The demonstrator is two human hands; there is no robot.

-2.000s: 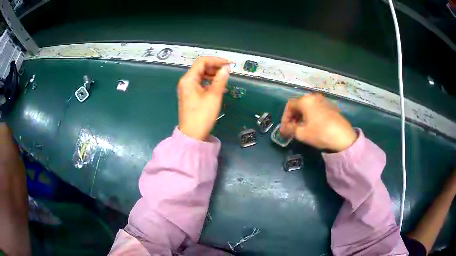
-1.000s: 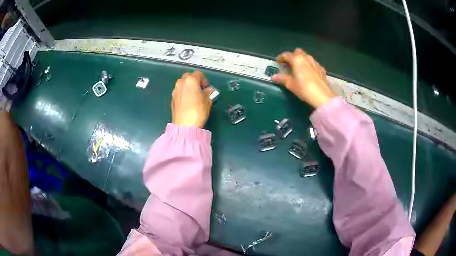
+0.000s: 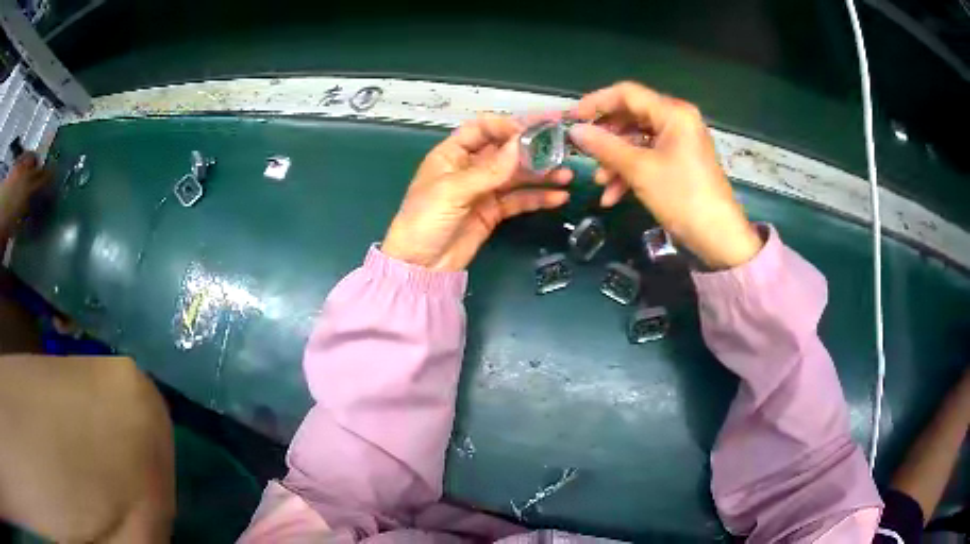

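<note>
My left hand (image 3: 465, 186) holds a small square housing (image 3: 544, 148) between thumb and fingers, with a silver rim and green showing inside. My right hand (image 3: 665, 159) is at its right side, thumb and index fingertip touching its edge. Whether my right fingers also hold a small part cannot be told. Several part-assembled dark-and-silver units lie on the bench just below my hands, one of them at the front (image 3: 647, 323). A shiny square part (image 3: 658, 243) lies beside my right wrist.
A whitish rail (image 3: 447, 104) runs behind my hands. At left on the green bench (image 3: 351, 191) lie a square-rimmed unit (image 3: 188, 191), a pale square part (image 3: 277, 167) and a shiny plastic patch (image 3: 195, 313). A white cable (image 3: 874, 213) hangs at right. Other people's arms show at both sides.
My right hand has left the rail and come to the piece in my left hand. My left hand has moved right and up. The green board on the rail no longer shows.
</note>
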